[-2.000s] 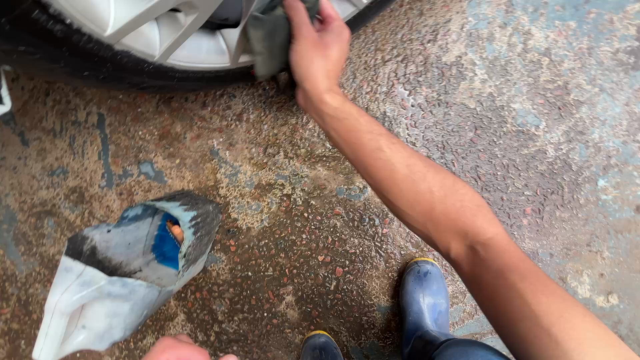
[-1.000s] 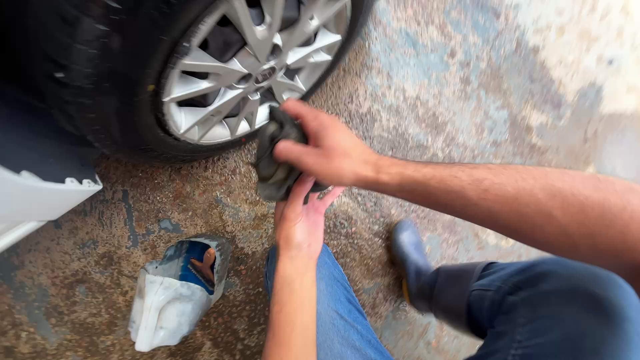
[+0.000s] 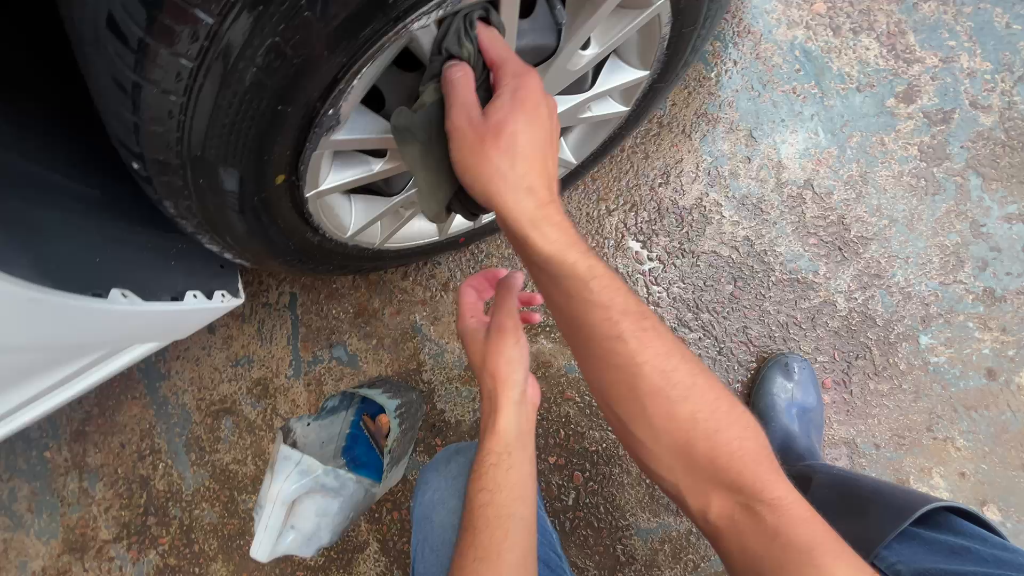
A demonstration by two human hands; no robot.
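Observation:
A dark grey-green cloth (image 3: 428,144) is in my right hand (image 3: 508,128), held against the silver multi-spoke wheel rim (image 3: 364,172). Thumb and forefinger pinch its upper part, and the rest hangs over the spokes. The black tire (image 3: 240,152) surrounds the rim. Below the tire's lower edge, my left hand (image 3: 496,328) holds nothing, its fingers loosely curled and apart beside my right forearm.
A cut-open white plastic container (image 3: 312,496) with a blue object (image 3: 364,448) inside lies on the rough, wet-looking floor (image 3: 680,264). A white car body panel (image 3: 96,344) juts in at left. My rubber boot (image 3: 788,408) stands at right.
One second ago both hands were together at the cloth near the rim's lower edge. My left hand has since come off it, and my right hand has the cloth over the spokes.

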